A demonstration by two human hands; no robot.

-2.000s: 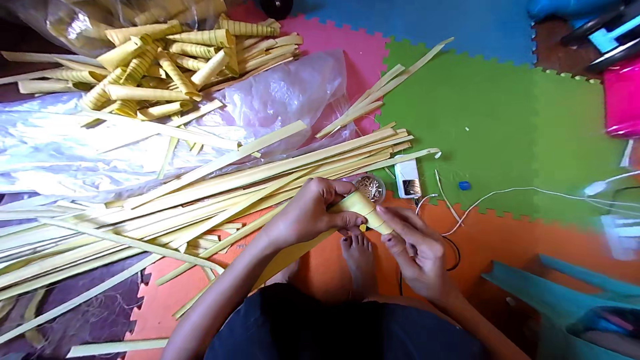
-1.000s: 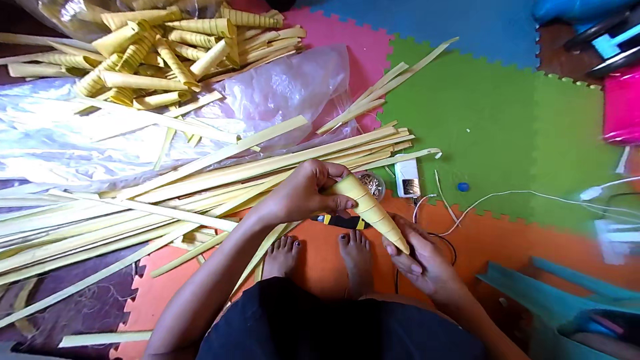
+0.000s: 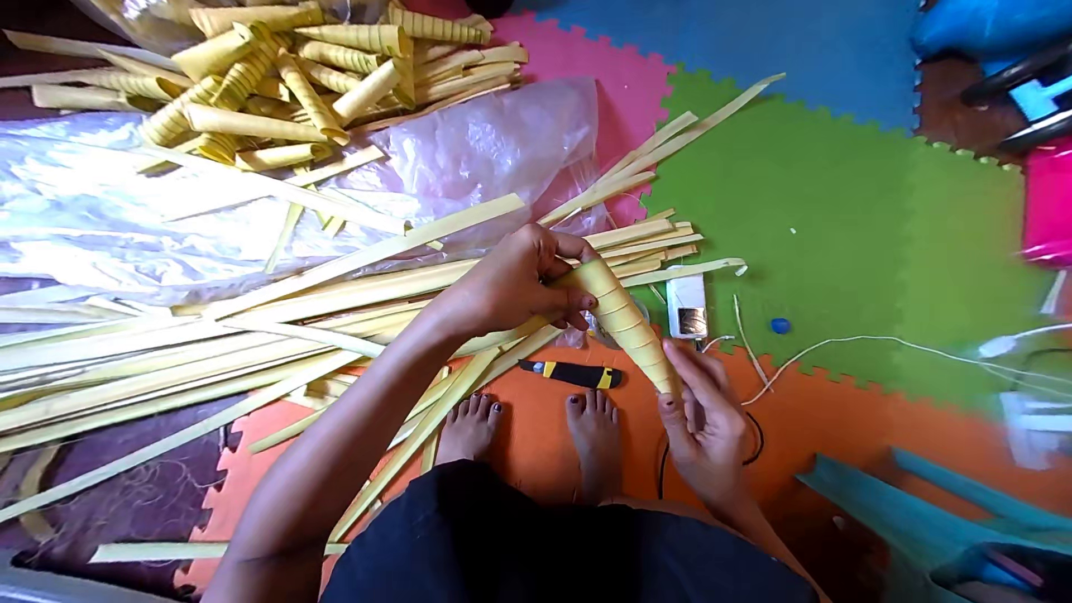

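Note:
A cone of pale yellow palm-leaf strip [image 3: 630,327], wound in overlapping turns, slants between my two hands. My left hand [image 3: 526,285] grips its wide upper end, where the strip's loose tail runs down behind my wrist. Around the narrow lower tip, the fingers of my right hand [image 3: 702,400] are closed. Below the cone, a black and yellow utility knife [image 3: 578,374] lies on the orange mat. Partly hidden behind the cone is a small round container [image 3: 618,322]. Long flat leaf strips [image 3: 335,310] lie in a bundle to the left.
Finished wound cones [image 3: 251,92] are heaped at the upper left by clear plastic sheeting [image 3: 502,142]. A white box [image 3: 687,303], a blue cap [image 3: 780,326] and a white cable [image 3: 871,338] lie right of my hands. A teal plastic stool [image 3: 913,511] stands lower right.
Two seconds ago the cone was short and held close between both hands; now it is longer and its turns show plainly. My hands have moved apart, and the utility knife has come into full view.

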